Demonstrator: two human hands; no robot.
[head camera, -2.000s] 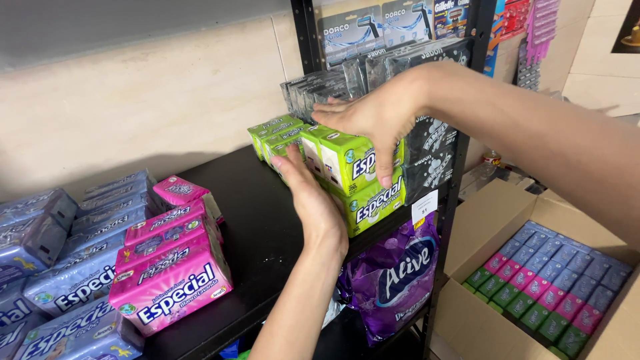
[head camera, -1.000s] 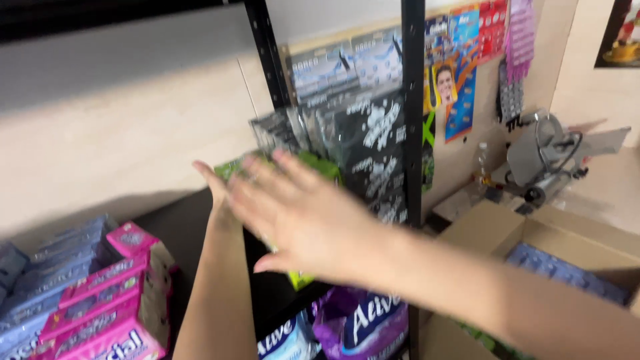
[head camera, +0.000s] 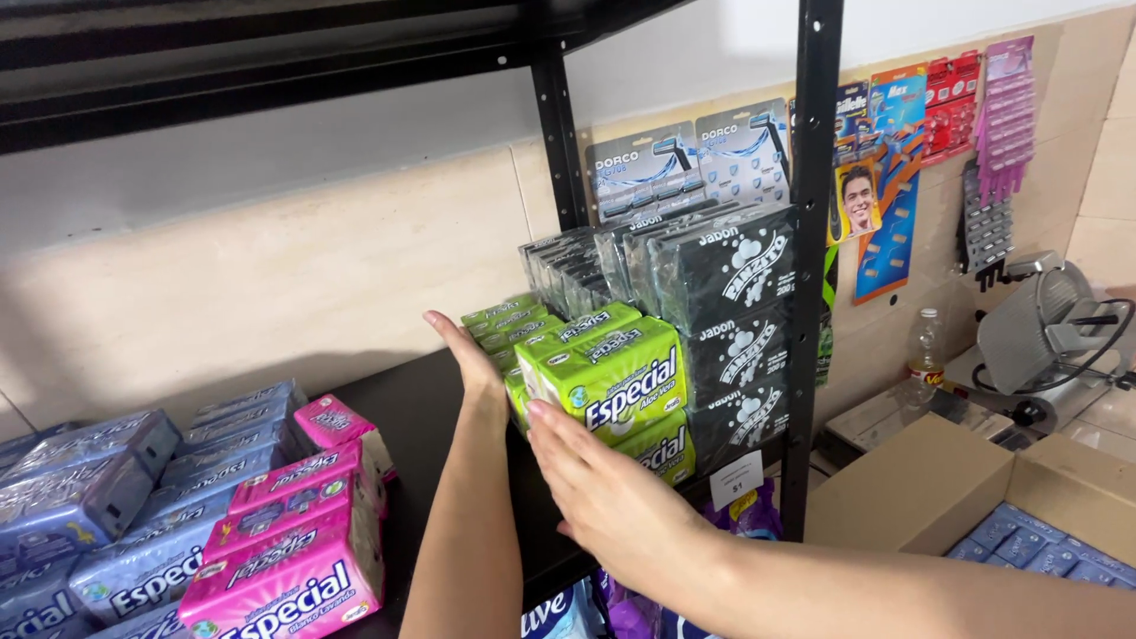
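Observation:
Green Especial soap packs (head camera: 621, 382) stand stacked on the black shelf, with further green packs in a row behind them. My left hand (head camera: 475, 364) lies along the left side of the row, its thumb raised and its palm toward the packs. Fingers of my right hand (head camera: 595, 470) rest flat at the front left corner of the nearest stack; neither hand is closed around a pack. Dark Panzito soap packs (head camera: 737, 346) stand close on the green stack's right. Pink Especial packs (head camera: 284, 568) and blue soap packs (head camera: 151, 541) are stacked at the left.
A black perforated shelf post (head camera: 809, 266) rises right of the dark soap. Behind hang razor cards (head camera: 643, 173). An open cardboard box (head camera: 905, 488) holding blue packs stands at the right, near a slicing machine (head camera: 1047, 328). Purple bags (head camera: 626, 608) sit below the shelf.
My right hand, on top of the green packs two seconds ago, is now low at their front left corner. My left hand has moved back along their left side.

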